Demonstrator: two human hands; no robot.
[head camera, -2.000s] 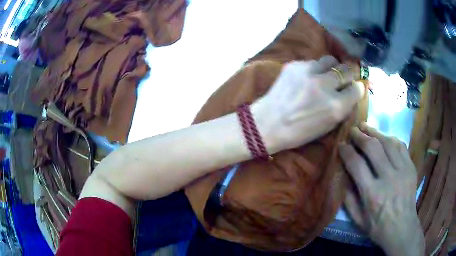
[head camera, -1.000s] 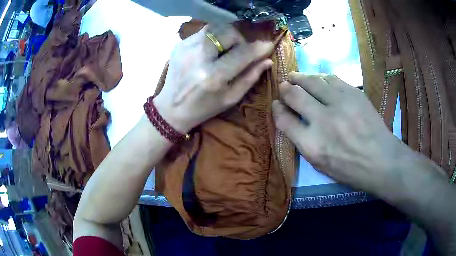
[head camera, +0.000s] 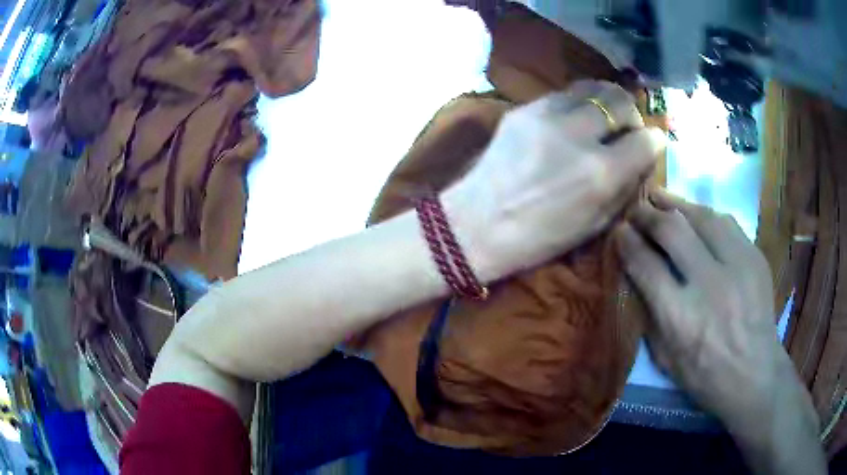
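Observation:
A rust-brown fabric panel (head camera: 529, 353) lies on the white table and hangs over its front edge, puckered, with a pale line along its lower right rim. My left hand (head camera: 566, 176) presses on the panel, its fingertips at the brightly lit presser foot area (head camera: 661, 121). My right hand (head camera: 697, 278) is just below and to the right, fingertips on the panel's right edge, close to my left fingers. The needle and the zipper under my fingers cannot be made out. The sewing machine head (head camera: 687, 37) is blurred at the upper right.
A large heap of rust-brown cloth (head camera: 167, 130) lies at the left. Brown zipper strips (head camera: 817, 232) run down the right edge. More strips with pale lines (head camera: 111, 371) hang at the lower left. The table's grey ruler-like edge (head camera: 664, 408) is above my dark-clothed lap.
Since one second ago the view has shifted, so hands and panel appear further right. Both hands stay on the panel near the machine. More brown cloth now shows beyond my left hand.

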